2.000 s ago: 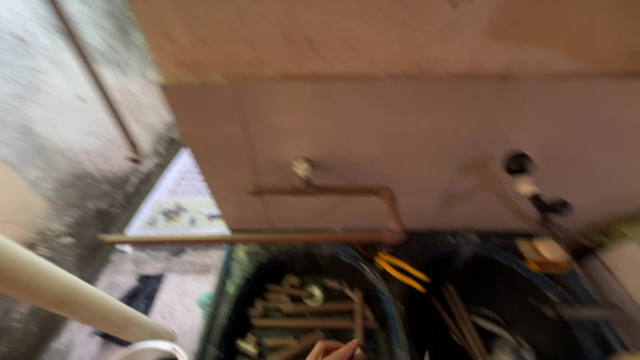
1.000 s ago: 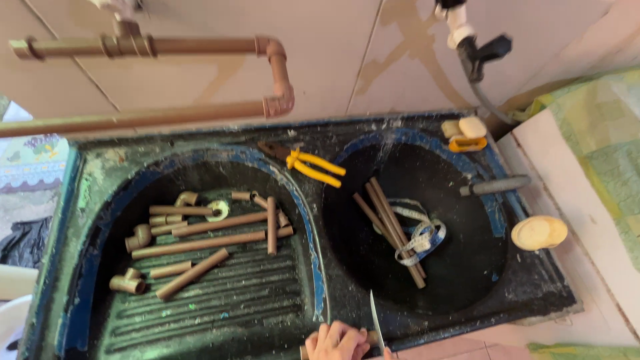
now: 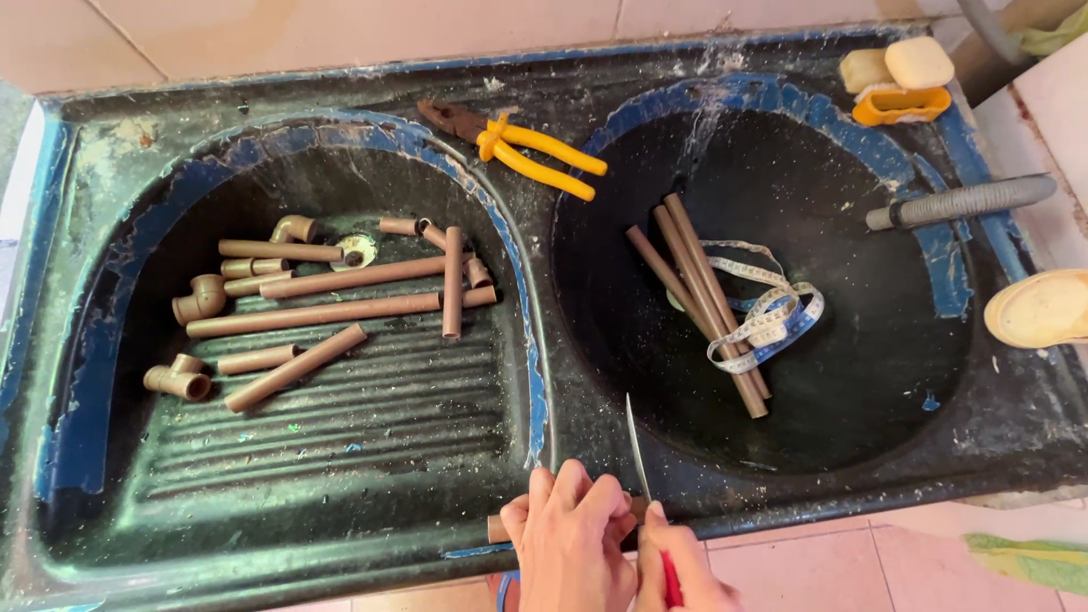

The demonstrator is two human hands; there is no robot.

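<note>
At the front edge of the sink, my left hand (image 3: pixel 574 535) presses down on a short brown plastic pipe (image 3: pixel 498 529), whose ends show on both sides of the hand. My right hand (image 3: pixel 684 565) grips the red handle (image 3: pixel 671 581) of a knife with a narrow blade (image 3: pixel 636 446). The blade points up and away, close against the right end of the pipe. Further brown pipes (image 3: pixel 327 314) and fittings, among them a tee (image 3: pixel 178 378) and an elbow (image 3: pixel 200 299), lie in the left basin. Several pipes (image 3: pixel 701 293) and a tape measure (image 3: pixel 769 327) lie in the right basin.
Yellow-handled pliers (image 3: pixel 544 153) rest on the ridge between the basins. Soap bars (image 3: pixel 920 62) and an orange holder (image 3: pixel 901 105) sit at the back right corner. A grey corrugated hose (image 3: pixel 969 202) reaches over the right rim, near a pale oval object (image 3: pixel 1037 308).
The view has swung down and closer to the sink, and the wall pipes have left it. The left hand stays on the pipe at the front edge, with the blade beside it.
</note>
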